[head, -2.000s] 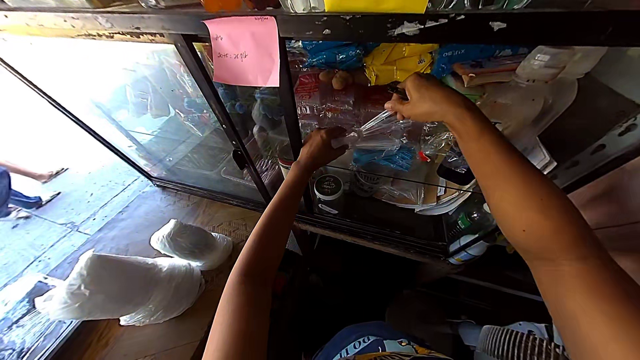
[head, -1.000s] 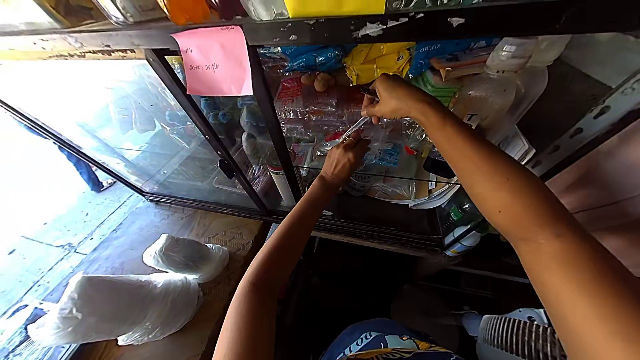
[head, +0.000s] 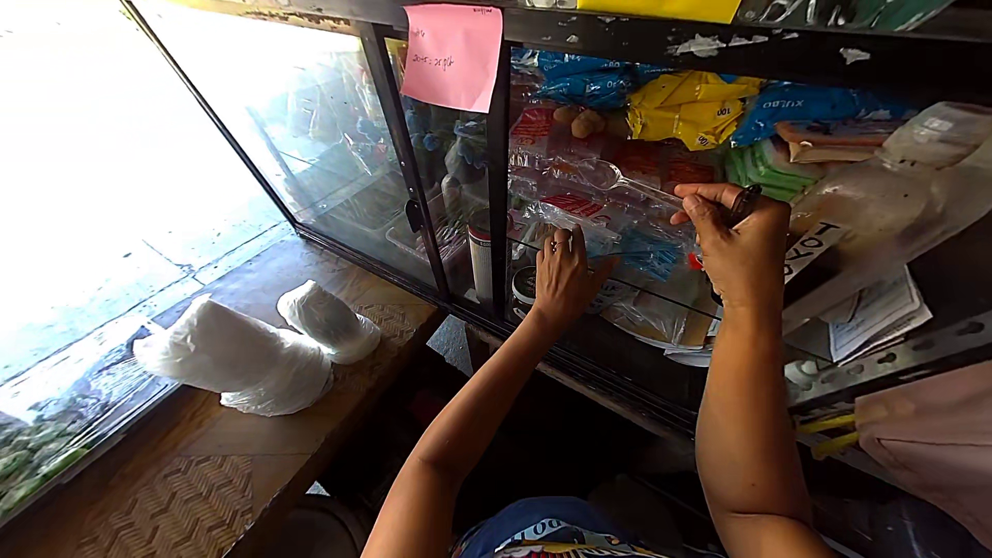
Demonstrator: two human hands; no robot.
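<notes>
Between its thumb and fingers, my right hand (head: 732, 232) holds the handle of a clear plastic spoon (head: 612, 177), its bowl pointing left inside a glass-fronted cabinet. A dark pen-like object (head: 745, 203) is tucked in the same hand. My left hand (head: 564, 271) rests with fingers spread on clear plastic packaging (head: 577, 221) on the shelf; whether it grips any of it cannot be told. A dark-lidded jar (head: 525, 285) stands just left of that hand. Blue plastic items (head: 651, 256) lie between the two hands.
Yellow packets (head: 690, 108) and blue packets (head: 814, 108) lie at the cabinet's back. A large translucent bottle (head: 876, 201) leans at right. A pink note (head: 453, 58) hangs on the frame. White plastic bags (head: 232, 349) sit on the wooden counter (head: 186, 496) at left, beside sliding glass panes (head: 325, 132).
My hands were close together over the packaging; now they are apart. The right hand has the spoon up and to the right, and my left hand has come down onto the packaging.
</notes>
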